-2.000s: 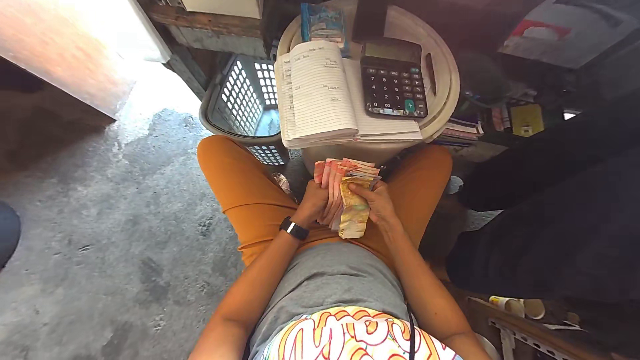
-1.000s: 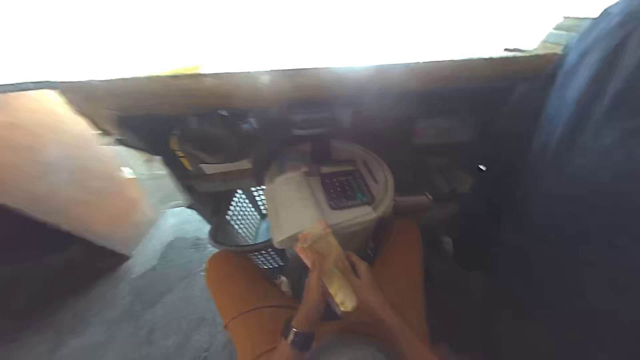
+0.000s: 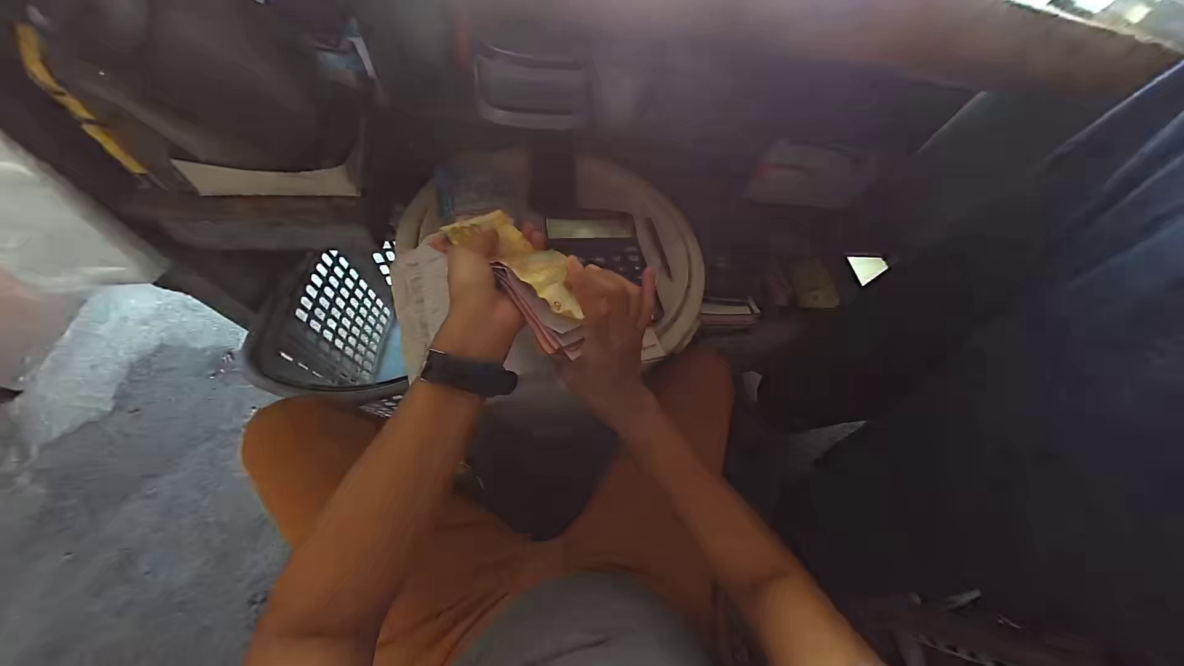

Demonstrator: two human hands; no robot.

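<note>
A stack of banknotes [image 3: 546, 285], yellow on top and reddish below, is held between my two hands above a round pale stool top [image 3: 684, 250]. My left hand [image 3: 481, 296], with a dark wristband on its wrist, grips the stack's left side. On the right side, my right hand [image 3: 606, 328] has its fingers at the notes' edge. Beneath the hands lie an open notebook [image 3: 421, 296], partly covered, and a calculator [image 3: 592, 229], whose display shows while many keys are hidden. A blue packet [image 3: 481, 190] rests at the stool's far left.
A dark perforated plastic basket [image 3: 338, 319] stands left of the stool. Behind it is a wooden shelf edge [image 3: 268, 227] with a dark bag above. Books [image 3: 726, 310] lie right of the stool. Dark clothing, perhaps another person's, fills the right side.
Both hands have lifted the banknotes from above my lap to over the stool top, now in front of the notebook and calculator. The view has shifted markedly.
</note>
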